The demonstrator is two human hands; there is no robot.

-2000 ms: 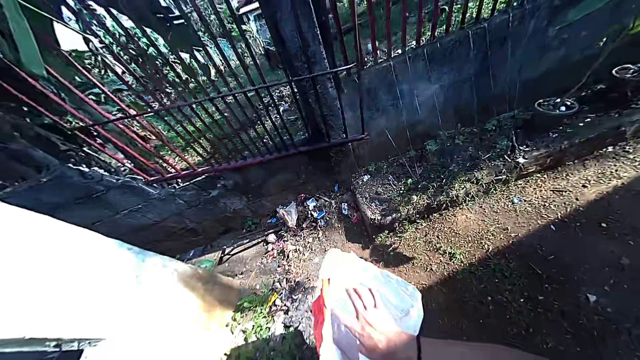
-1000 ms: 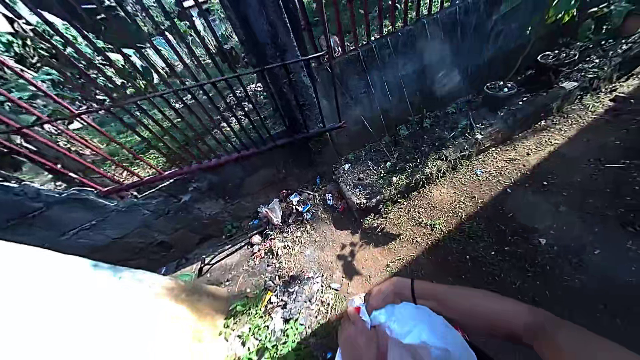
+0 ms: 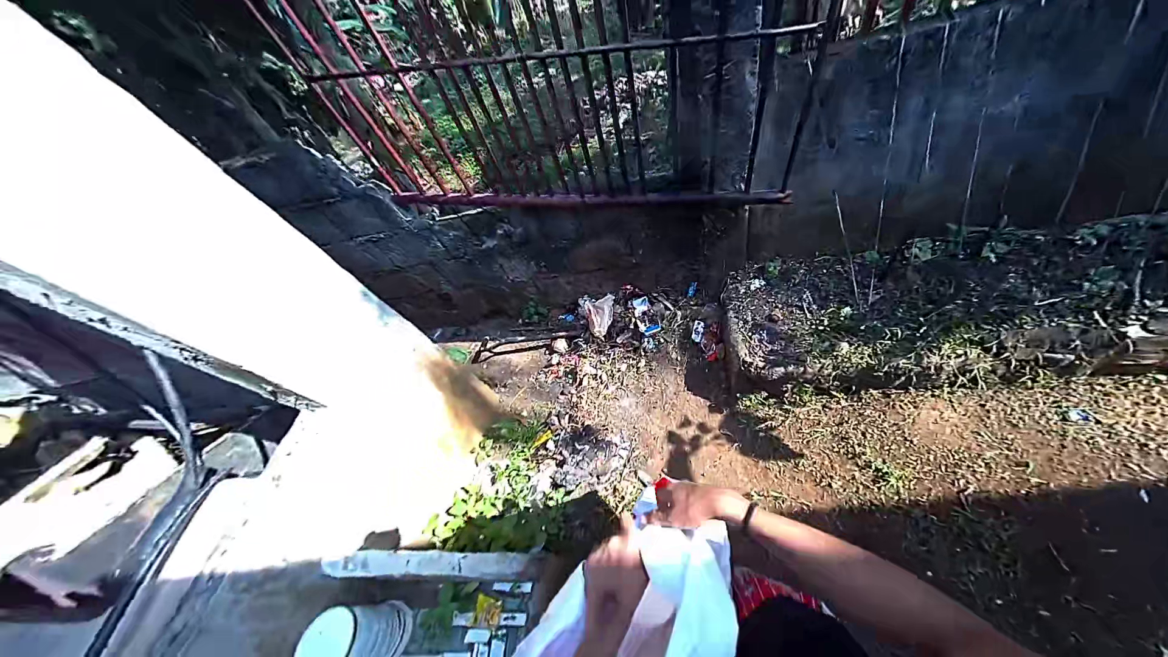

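A white bag (image 3: 680, 584), seemingly plastic, hangs in front of my body at the bottom centre. My left hand (image 3: 615, 570) grips its upper part on the left. Just up and to the right, my right hand (image 3: 686, 505) holds the bag's top edge, where a bit of red and blue shows; a dark band circles that wrist. The fingertips of both hands are partly blurred. Beyond the hands, a heap of litter (image 3: 639, 319) lies on the ground, with a crumpled clear plastic bag (image 3: 599, 316) in it.
A sunlit white wall (image 3: 228, 274) rises at left. A metal-barred fence (image 3: 584, 196) and concrete wall (image 3: 967, 137) stand behind the litter. Green plants (image 3: 497, 502) grow by the wall's foot. A white bucket (image 3: 351, 631) is at bottom left, and a raised bed (image 3: 912, 328) at right.
My left hand, out of sight two seconds ago, now grips the bag along with my right hand. The bag hangs longer than one second ago. The view has turned left.
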